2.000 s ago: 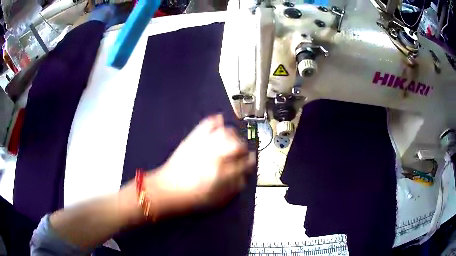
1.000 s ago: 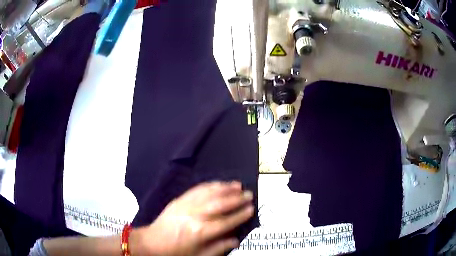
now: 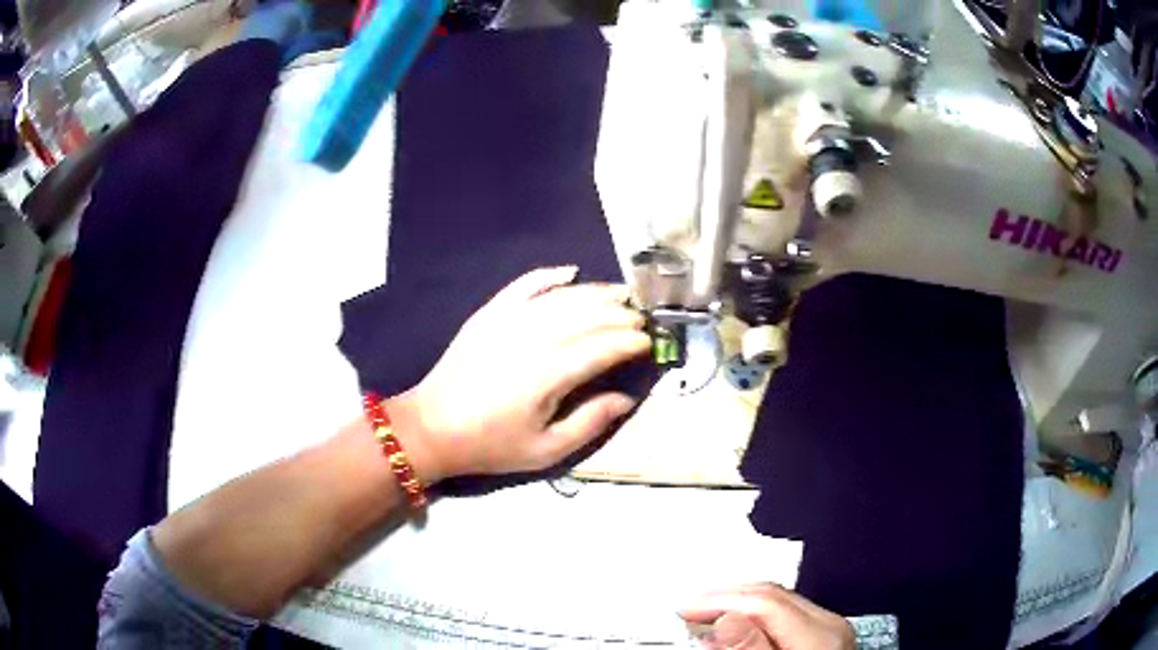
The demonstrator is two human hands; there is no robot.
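A dark purple cut panel (image 3: pixel 495 165) lies under my left hand (image 3: pixel 540 375), its near end beside the presser foot (image 3: pixel 667 343) of the cream-white sewing machine (image 3: pixel 914 191). My left hand, with a red and gold bracelet, lies spread on the panel, fingertips close to the foot. My right hand (image 3: pixel 768 620) is at the bottom edge, partly cut off, fingers bent over the table edge; whether it holds anything is not clear. Stepped-edge dark pieces (image 3: pixel 902 444) lie under the machine arm at the right.
A long dark strip (image 3: pixel 127 292) with a rounded top lies at the left table edge. A bright blue bar (image 3: pixel 368 83) hangs over the table at upper left. Yellow-green handles (image 3: pixel 1079 470) lie by the machine base. A measuring scale (image 3: pixel 445 622) runs along the front edge.
The panel has moved away from me past the foot, so its near end is now by the foot. My left hand has moved up beside the foot. My right hand has come into view.
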